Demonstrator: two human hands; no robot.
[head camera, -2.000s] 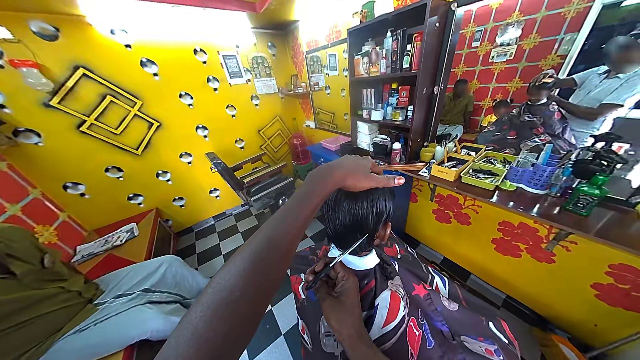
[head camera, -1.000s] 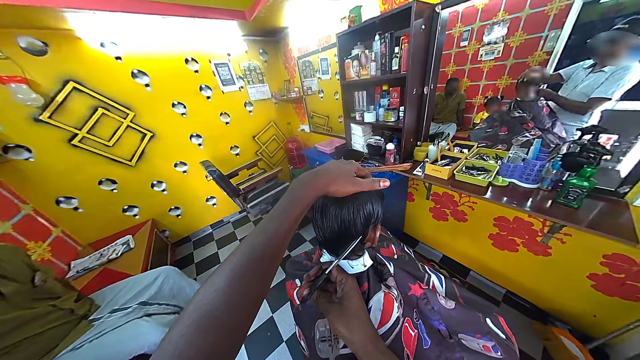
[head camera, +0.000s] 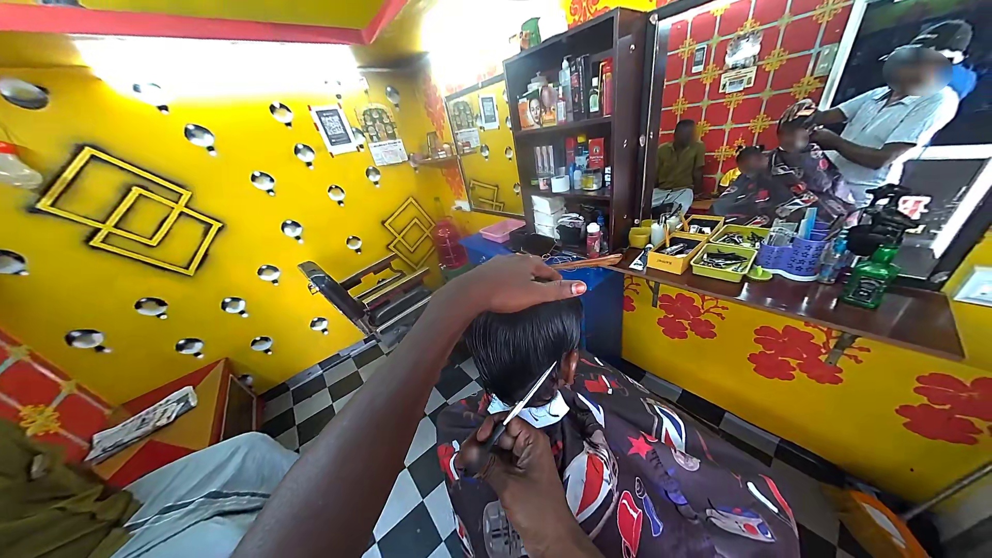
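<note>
A person sits in front of me, draped in a dark patterned barber's cape (head camera: 620, 465) with a white strip (head camera: 535, 411) round the neck. My left hand (head camera: 519, 283) lies on top of the person's dark wet-looking hair (head camera: 519, 349), a brown comb (head camera: 585, 263) projecting from it to the right. Below, my right hand (head camera: 515, 457) holds hair scissors (head camera: 535, 394) by their black handles. The blades slant up to the right across the back of the head, tips near the ear; they look almost closed together.
A wooden counter (head camera: 876, 310) on the right bears a yellow box (head camera: 670, 260), a green basket of clips (head camera: 722, 261), a purple holder (head camera: 792, 257) and a green spray bottle (head camera: 872, 275). Shelves (head camera: 570, 124) stand behind. Another person's legs (head camera: 205, 496) are at lower left, a chair (head camera: 372, 294) beyond.
My left hand stays on the head with the comb, and my right hand still holds the scissors at the nape. The scissor blades look closer together than before.
</note>
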